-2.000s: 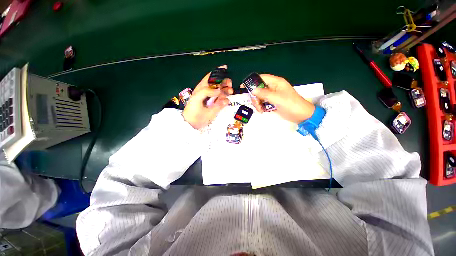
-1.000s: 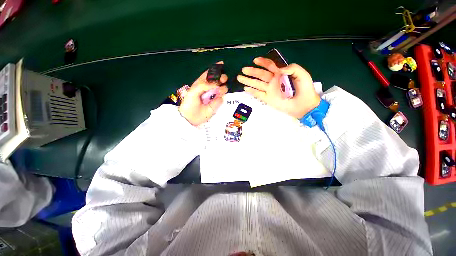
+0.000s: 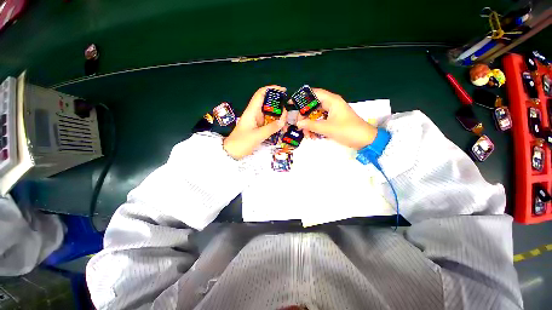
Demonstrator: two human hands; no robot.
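My left hand [image 3: 251, 128] holds a smartwatch unit [image 3: 274, 102] with its screen facing up, lit with a keypad and a green mark. My right hand [image 3: 340, 121] holds a second smartwatch unit [image 3: 305, 100], also lit with a keypad and red and green marks. The hands are close together, and the cases below the screens are partly hidden by the fingers. A third watch unit lies on the white paper [image 3: 339, 187] below the hands, its display [image 3: 293, 136] lit and its open case [image 3: 282, 160] toward me. A blue wrist strap [image 3: 375, 147] is on my right wrist.
Another watch unit [image 3: 224, 114] lies left of my left hand. More units [image 3: 482, 147] lie at right beside a red tray [image 3: 525, 181], a red-handled tool [image 3: 459, 89] and a small orange-yellow figure [image 3: 481, 75]. A beige vented box [image 3: 66, 130] stands left. One unit [image 3: 91, 52] lies far left.
My hands have come together from apart. The screen in my right hand has turned from behind the fingers to face up, and both held screens now show lit keypads.
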